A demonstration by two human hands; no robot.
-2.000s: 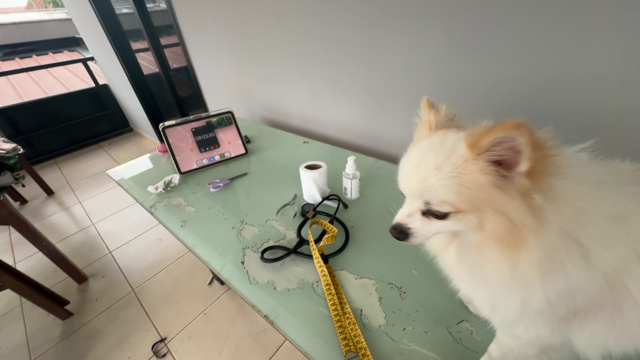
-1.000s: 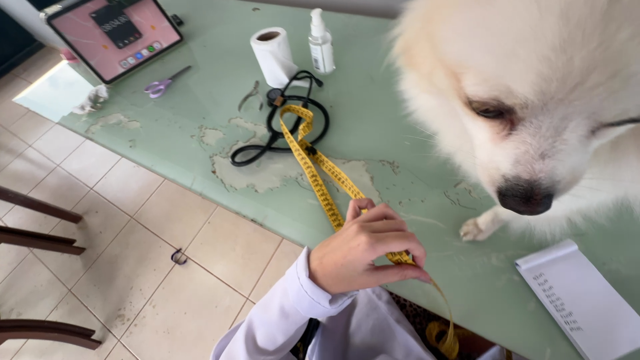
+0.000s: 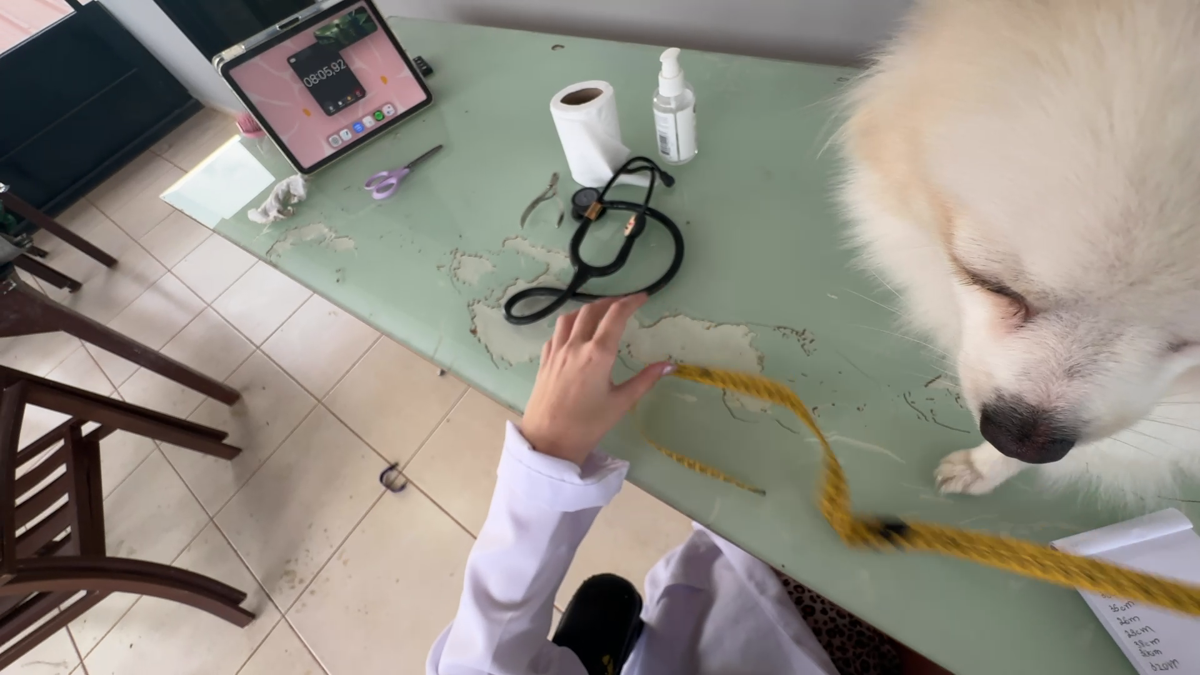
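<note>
My left hand (image 3: 586,370) is spread palm down over the green table's front edge. Its fingertips are at the lower loop of a black stethoscope (image 3: 677,248), and its thumb tip meets a yellow measuring tape (image 3: 825,469). Whether thumb and tape touch is unclear. One thin tape end hangs below the thumb; the other part runs blurred to the right, out of view, across a notepad (image 3: 1134,553) with handwriting. My right hand is not in view. A fluffy cream-white dog (image 3: 1041,234) stands at the right, head lowered, eye nearly closed, one front paw (image 3: 975,469) on the table.
A tablet (image 3: 328,89) stands at the table's far left near purple-handled scissors (image 3: 398,175) and a crumpled tissue (image 3: 279,199). Behind the stethoscope are a paper roll (image 3: 586,131), a pump bottle (image 3: 674,117) and small metal nippers (image 3: 541,199). Wooden chairs (image 3: 75,506) are at lower left.
My left hand, around the tape one second ago, has moved toward the stethoscope with its fingers spread. The tape has left the stethoscope and now stretches right. The dog's eye has nearly closed.
</note>
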